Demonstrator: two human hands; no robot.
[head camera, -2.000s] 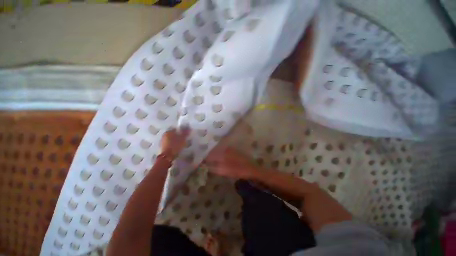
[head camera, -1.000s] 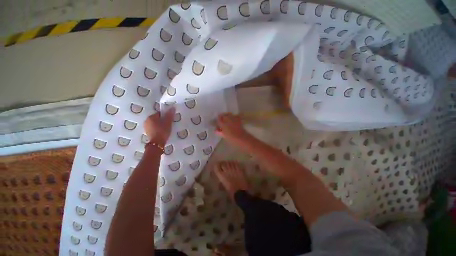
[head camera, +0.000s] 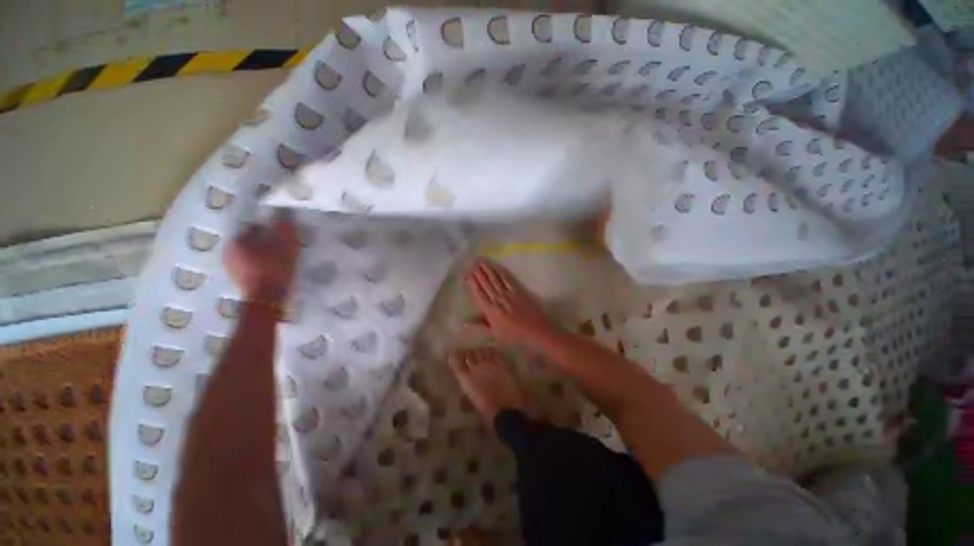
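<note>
The white printed fabric, with grey-beige half-round motifs, lies in a big curved fold. My left hand is blurred; it is closed at the fabric's folded edge on the left, and its fingertips are not clear. A straight edge runs rightward from it. My right hand lies palm down with fingers extended on the cream printed fabric, just right of the white fabric's slanting edge, holding nothing.
My bare foot is on the cream cloth, below my right hand. Orange-brown printed fabric and pale cloth layers lie at left. Black-and-yellow tape crosses the floor behind. A yellow strip shows inside the fold.
My left hand has moved left and slightly up, drawing the folded edge out straighter. My right hand moved from the white fabric's edge and now lies flat on the cream cloth. The white fold sits lower.
</note>
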